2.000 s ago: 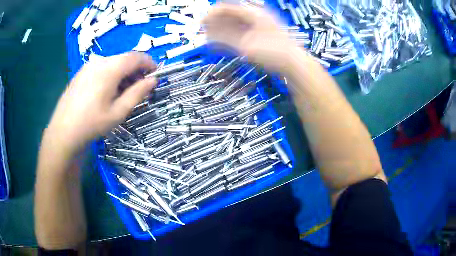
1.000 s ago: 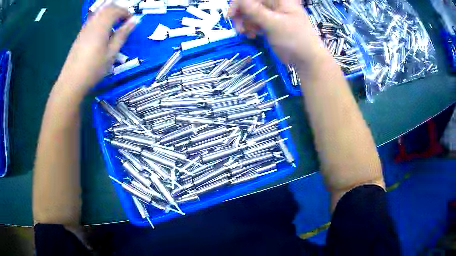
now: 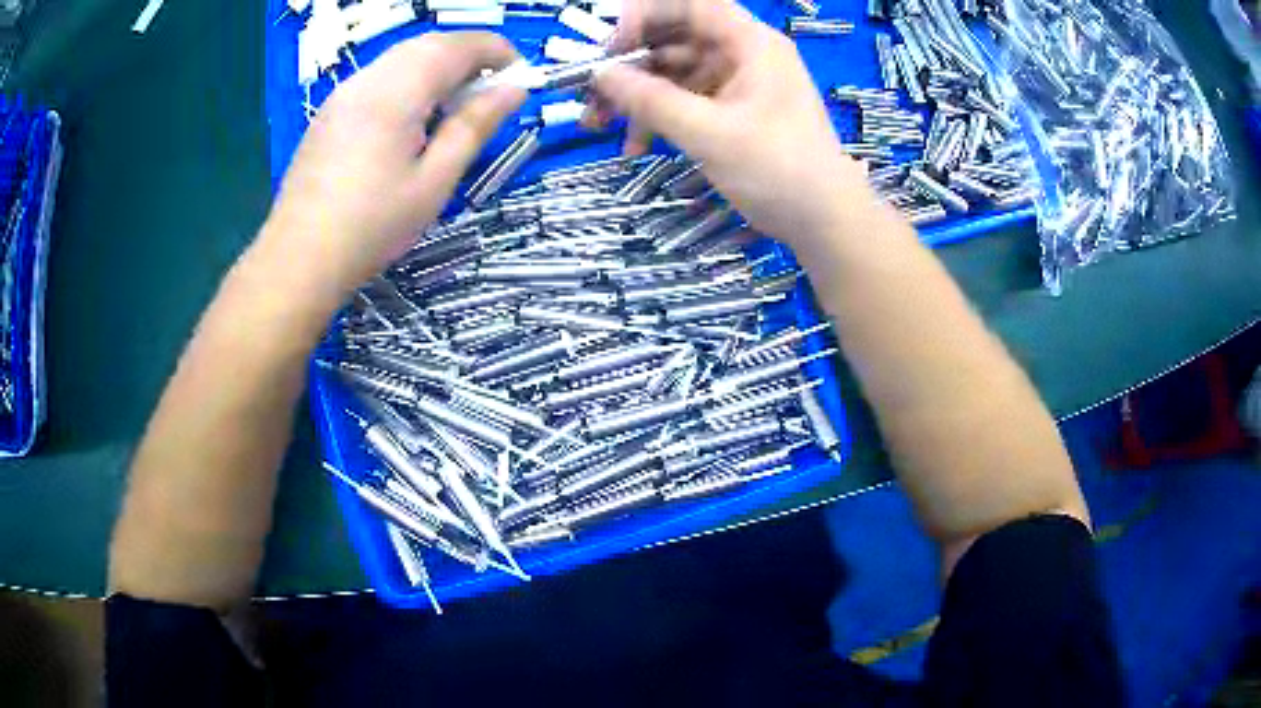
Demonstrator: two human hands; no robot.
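My left hand (image 3: pixel 394 132) grips a white plastic piece (image 3: pixel 515 75) between thumb and fingers. My right hand (image 3: pixel 712 83) grips a thin silver metal sleeve (image 3: pixel 588 69) with a pale stem at its right end. The two parts meet end to end above the far tray; whether they are joined I cannot tell. The near tray (image 3: pixel 362 533) below is heaped with assembled units (image 3: pixel 595 374), silver tubes with thin rods. The far tray (image 3: pixel 286 104) holds white plastic pieces (image 3: pixel 374 20), partly hidden by my hands.
The right-hand tray (image 3: pixel 1016 219) holds loose metal sleeves (image 3: pixel 954 132). A clear plastic bag (image 3: pixel 1134 138) full of silver tubes lies beside it. A blue side tray (image 3: pixel 31 277) stands at the left edge. A stray white piece (image 3: pixel 148 15) lies on the green bench. A red stool (image 3: pixel 1182 415) stands at lower right.
My hands were apart over the far tray a second ago; my left hand has moved right and both now meet, holding parts together. The trays appear shifted slightly right in view.
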